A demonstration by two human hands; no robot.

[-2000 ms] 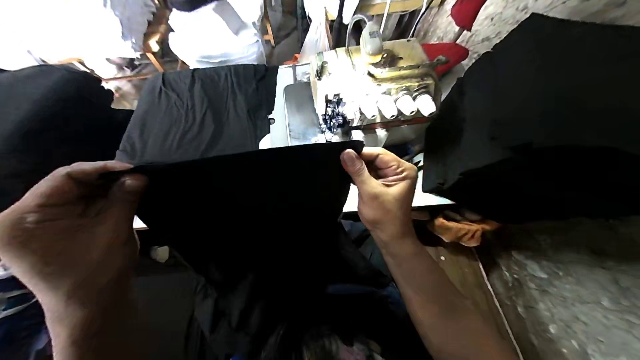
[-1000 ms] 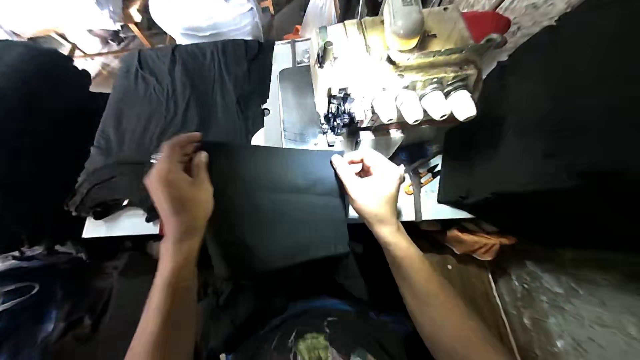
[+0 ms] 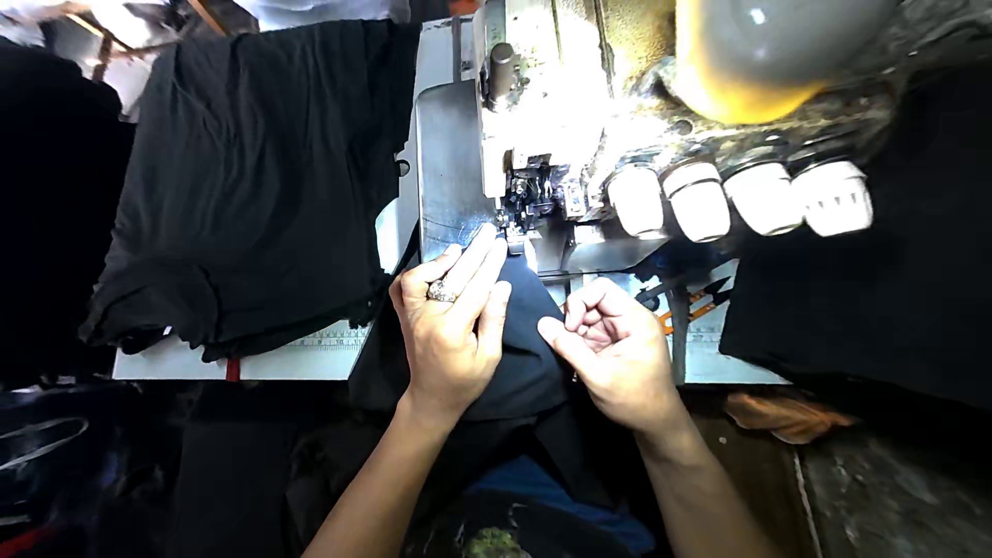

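A piece of black fabric (image 3: pixel 523 318) lies under my hands, its far end at the presser foot (image 3: pixel 515 242) of an overlock sewing machine (image 3: pixel 542 93). My left hand (image 3: pixel 453 318), with a ring on one finger, rests on the fabric, fingers extended beside the foot. At the fabric's right edge is my right hand (image 3: pixel 616 349), fingers curled, thumb and index finger at the edge; whether they pinch it I cannot tell. The fabric hangs over the table's near edge toward my lap.
Black garments (image 3: pixel 263 170) are stacked on the left of the table (image 3: pixel 287 364). More black cloth (image 3: pixel 868 302) lies at the right. Orange-handled snips (image 3: pixel 701 306) lie right of my right hand. White thread-tension knobs (image 3: pixel 696 200) line the machine's front. An orange-brown cloth (image 3: pixel 787 417) sits below the table.
The black fabric, earlier held stretched between both hands, now reaches the presser foot. My left hand has moved in close to the foot and lies flatter. The view has moved nearer to the machine.
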